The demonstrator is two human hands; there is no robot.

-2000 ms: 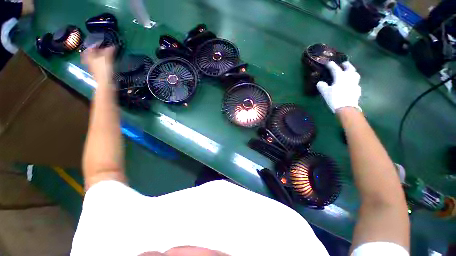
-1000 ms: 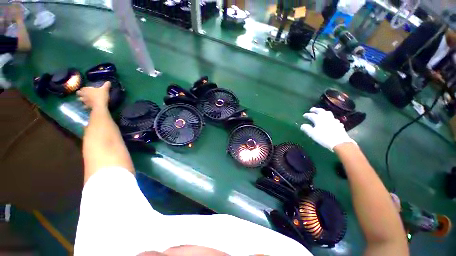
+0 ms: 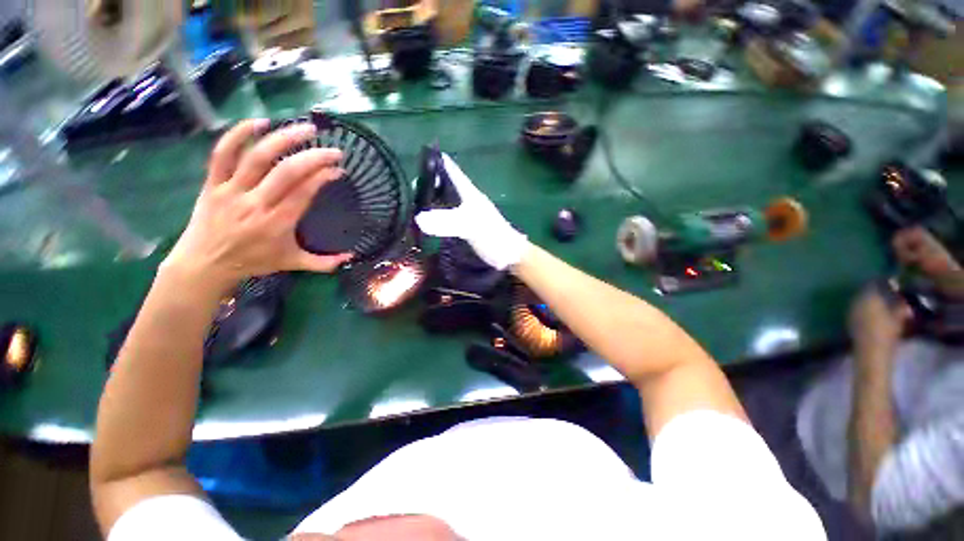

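Note:
My bare left hand (image 3: 264, 201) holds a black desk fan (image 3: 365, 190) by its round grille, raised above the bench. The grille's radial slots and dark centre disc face me. My right hand (image 3: 470, 217), in a white glove, grips the fan's black base (image 3: 430, 185) at the right of the grille. Below lie more black fans, one with a glowing orange grille (image 3: 389, 283) and another with orange slots (image 3: 537, 325). The held fan hides part of those behind it.
A green bench grinder (image 3: 714, 227) with a pale wheel (image 3: 636, 240) and an orange-brown wheel (image 3: 784, 219) stands at right. A small round black part (image 3: 567, 222) lies left of it. A co-worker's arms (image 3: 875, 349) show at far right. Another fan (image 3: 555, 137) stands behind.
The view has swung right. My left hand has lifted a fan from the bench's left part. My right hand has left the far fan and moved to the lifted fan's base.

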